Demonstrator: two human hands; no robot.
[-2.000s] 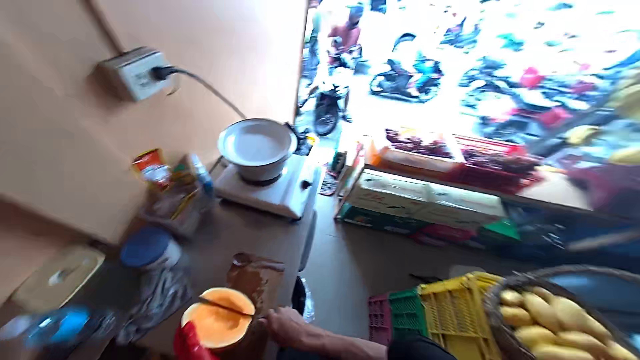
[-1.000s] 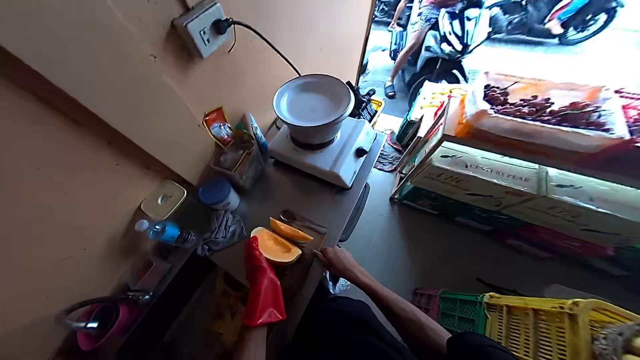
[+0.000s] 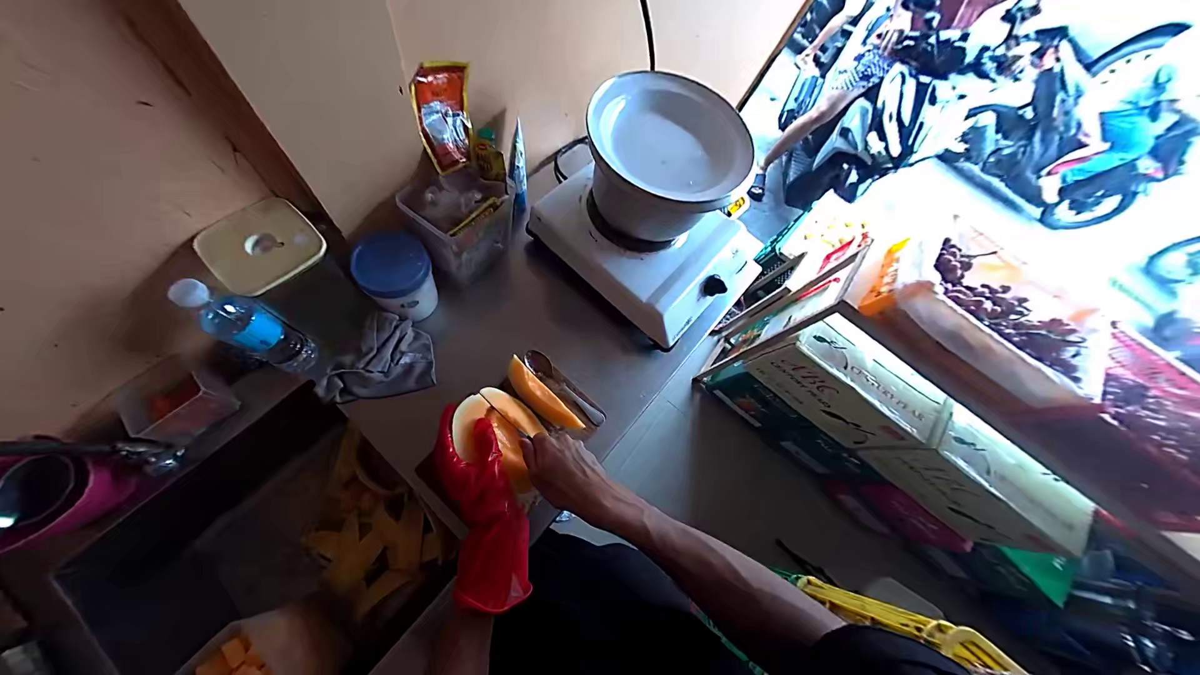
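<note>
My left hand (image 3: 487,478), in a red rubber glove, holds a piece of orange-fleshed melon (image 3: 470,424) on a board at the counter's edge. My right hand (image 3: 562,469) is closed around a knife, its handle mostly hidden in the fist; the blade (image 3: 502,411) lies in the melon, between the gloved part and a wedge. A separate melon wedge (image 3: 544,394) lies just beyond, beside a spoon (image 3: 562,380) on the board.
A white hot plate (image 3: 647,272) bears a white enamel pot (image 3: 670,141). Left are a blue-lidded tub (image 3: 394,272), a grey cloth (image 3: 386,361), a plastic bottle (image 3: 253,328) and a sink (image 3: 150,572) with peels (image 3: 375,544). Fruit boxes (image 3: 844,384) stand right, a yellow crate (image 3: 900,619) below.
A wedge lay beside the melon a second ago, and it is still there. The knife has moved from the board's edge onto the melon. The view has turned.
</note>
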